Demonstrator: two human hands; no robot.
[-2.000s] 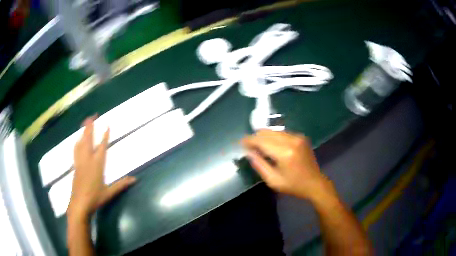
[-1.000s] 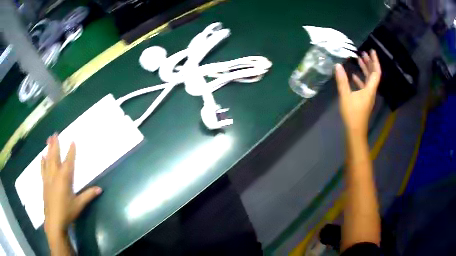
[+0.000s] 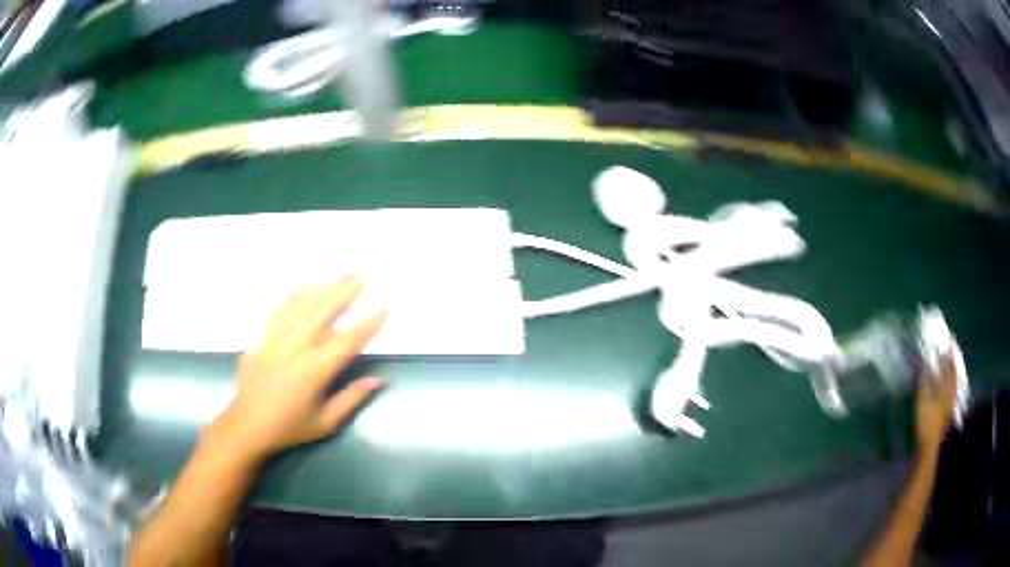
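Two white power strips (image 3: 443, 271) lie side by side on the dark green bench, plain faces up. My left hand (image 3: 305, 360) rests on their near edge with its fingers apart. Two white cords leave their right ends and run into crossed, looped coils (image 3: 764, 316). One plug (image 3: 673, 401) lies nearest me with its pins showing; a round white plug head (image 3: 628, 196) lies at the back. At the far right my right hand (image 3: 939, 388), small and blurred, is closed on a white cloth (image 3: 937, 332) at the top of a clear bottle (image 3: 875, 352). Its fingertips are hard to see.
A stack of white power strips (image 3: 61, 266) stands at the left, with cords or film (image 3: 55, 487) below it. A grey post (image 3: 371, 72) and a worn yellowish strip (image 3: 498, 120) edge the bench's back. More white cord (image 3: 294, 61) lies beyond.
The view has swung, levelling the strips. My right hand has moved from beside the plug to the cloth and bottle and closed on the cloth. My left hand stays on the strips.
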